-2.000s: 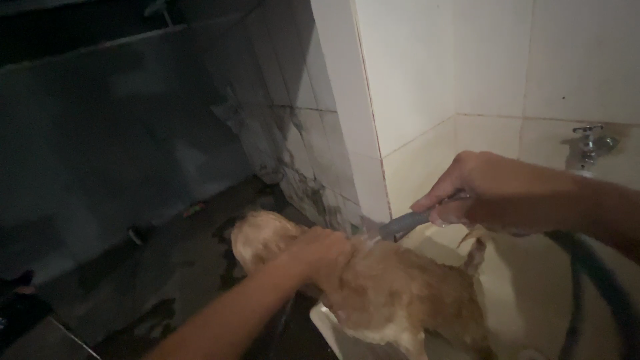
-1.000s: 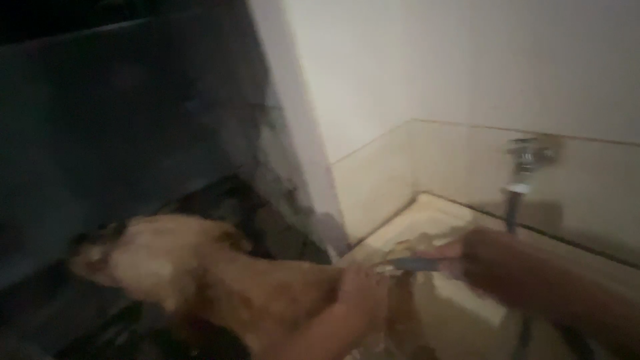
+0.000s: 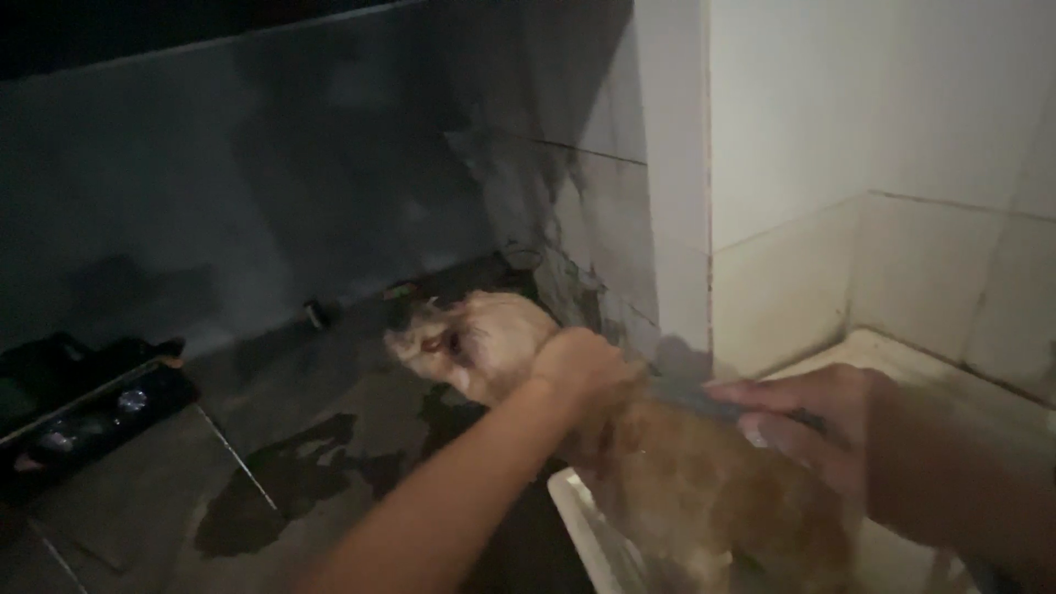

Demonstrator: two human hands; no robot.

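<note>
A wet, light brown dog [image 3: 701, 487] stands with its head turned to the left, its body over a pale basin or tub [image 3: 577, 511]. On the back of its neck rests my left hand [image 3: 582, 363]; whether the fingers grip the fur cannot be told. My right hand [image 3: 817, 417] is closed around a grey hose [image 3: 689, 396], whose end lies close to the dog's upper back, beside my left hand. The dog's legs are mostly hidden, and the hose end is blurred.
Dark floor tiles [image 3: 322, 487] with wet patches lie to the left. A dark object with shiny parts [image 3: 99, 421] is at the far left, and a small cylindrical object [image 3: 314, 314] stands by the back wall. A white tiled wall corner [image 3: 681, 206] juts out behind the dog.
My left hand has moved from the dog's back to its neck. The hose in my right hand is now near the dog's upper back. The view has shifted left, leaving the tap out of sight.
</note>
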